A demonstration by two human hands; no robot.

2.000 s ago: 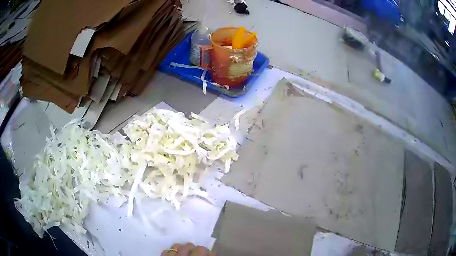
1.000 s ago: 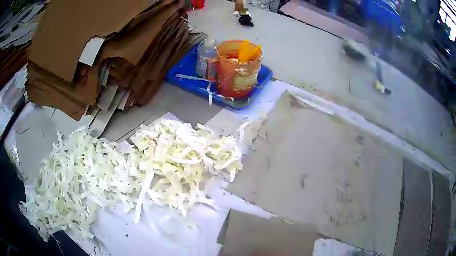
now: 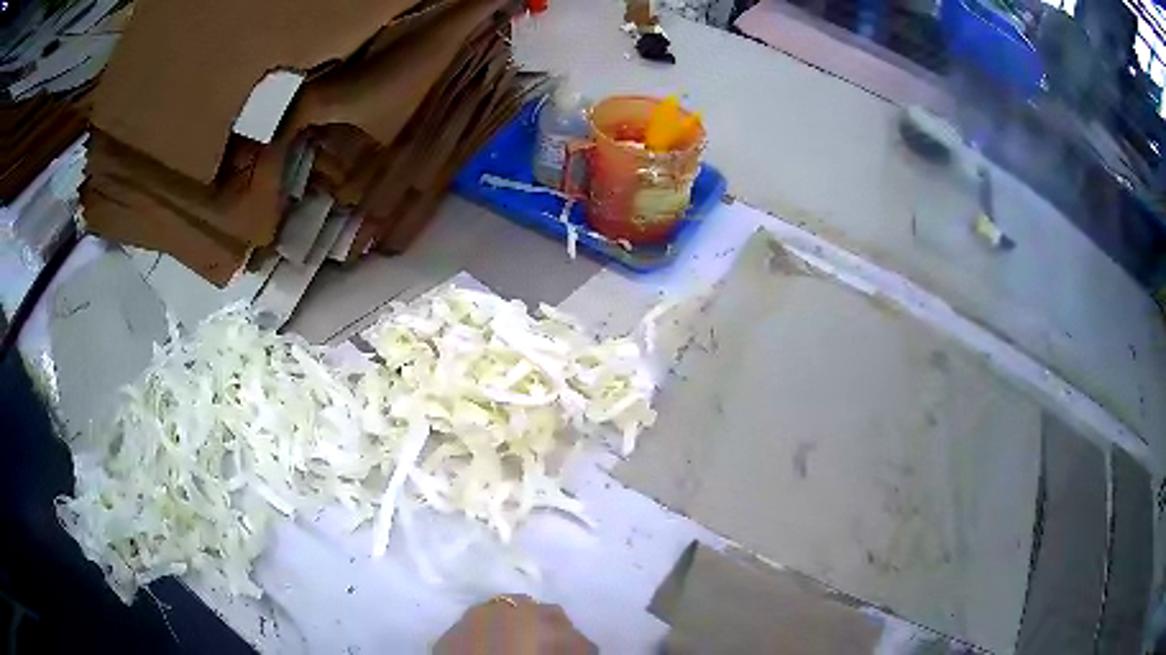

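Observation:
My left hand (image 3: 514,627) shows only as its back and knuckles, cut off by the bottom edge; its fingers and anything in it are hidden. It lies over the white paper sheet (image 3: 339,582), below a large tangled heap of pale strips (image 3: 486,397). The heap is whiter at left and creamier at right. A small grey board (image 3: 767,612) lies right of the hand, cut off by the bottom edge. My right hand is not in view.
A stained base board (image 3: 844,422) covers the centre right. An orange pot (image 3: 633,192) and clear bottle (image 3: 559,138) stand on a blue tray (image 3: 639,256). Brown panels (image 3: 192,115) are stacked upper left. A blurred tool (image 3: 992,230) lies on the far side.
My left hand was at the bottom edge two seconds ago, out of view one second ago, and shows again now. The view has shifted, so the table things appear further right.

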